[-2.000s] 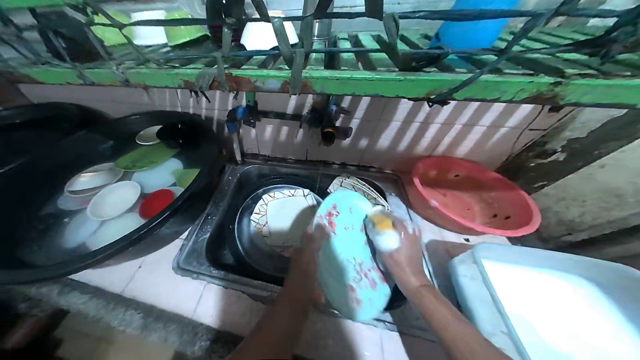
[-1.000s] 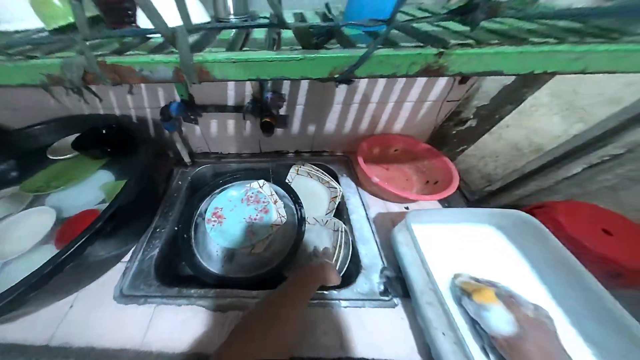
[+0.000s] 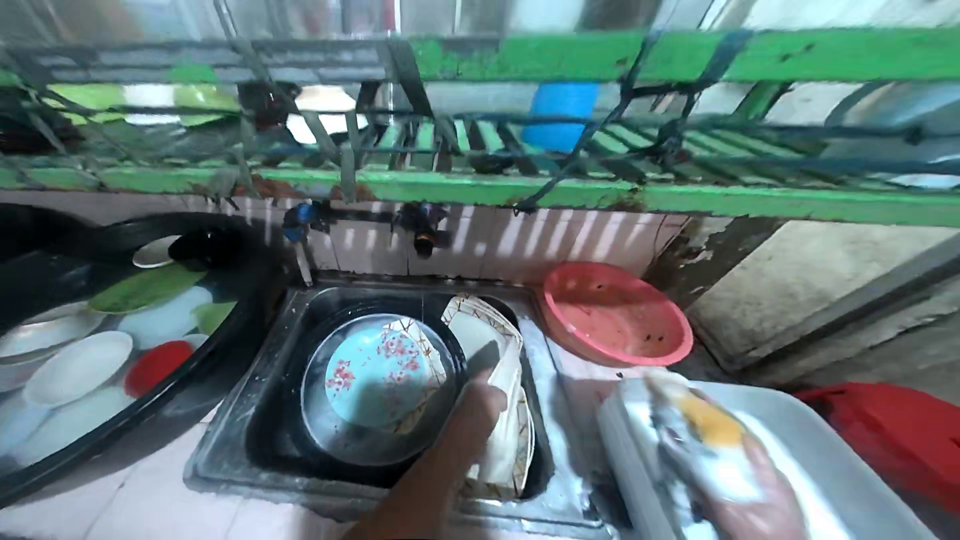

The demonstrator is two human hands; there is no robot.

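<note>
My left hand reaches into the steel sink, its fingers at the stacked patterned white plates on the right side; how firmly it grips them is hard to tell. Left of it, a light-blue plate with red flowers lies in a round basin of water, partly over another patterned plate. My right hand, blurred, holds a soapy yellow-and-white sponge above the left part of a pale rectangular tub with white suds.
A large black tub with bowls and plates in water stands at the left. Behind the sink are a faucet and a green slatted rack. A pink plastic basin sits at the back right, with a red plastic container beyond the tub.
The light-blue plate, held between both hands two seconds ago, now lies in the basin. My left hand has moved to the patterned plates. My right hand has moved right with the sponge, over to the pale tub.
</note>
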